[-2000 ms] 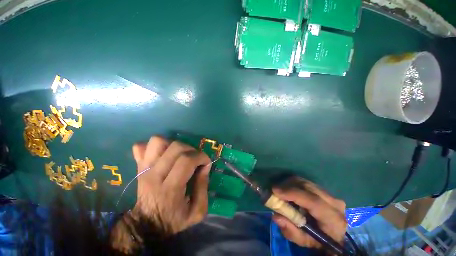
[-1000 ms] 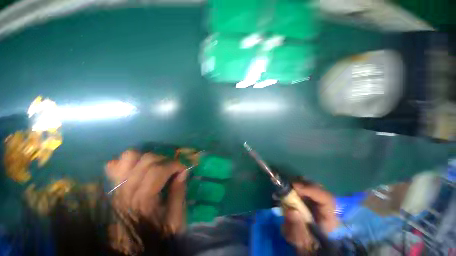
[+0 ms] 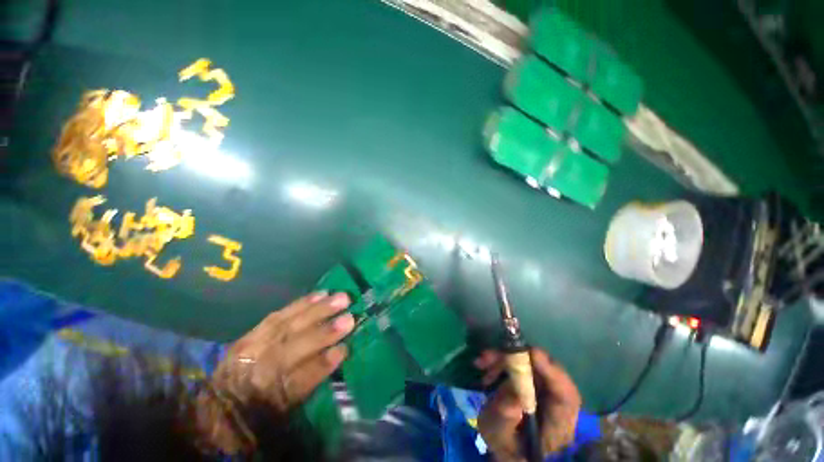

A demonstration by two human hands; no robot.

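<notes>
A green PCB panel (image 3: 426,327) lies tilted on the bench near me, with an orange flex circuit (image 3: 408,271) at its far end. My left hand (image 3: 294,347) rests at the panel's left side, fingers extended over its edge; whether it holds solder wire I cannot tell. My right hand (image 3: 529,401) grips the soldering iron (image 3: 521,374) by its tan grip. The iron's tip points away from me, right of the panel and off it. Loose flex circuits lie in a large heap (image 3: 108,135) and a smaller cluster (image 3: 135,233) on the left.
Stacked green PCB panels (image 3: 571,117) lie at the far right, by the worn whitish rail (image 3: 678,149). A whitish cup (image 3: 628,244) with silvery pieces stands beside the black soldering station (image 3: 714,293), which shows a red light and cables. Blue sleeves show at the lower edge.
The view has turned, so the bench appears rotated. The iron has moved off the panel to the right. My left hand has changed from a pinch to extended fingers, and more of the panel shows.
</notes>
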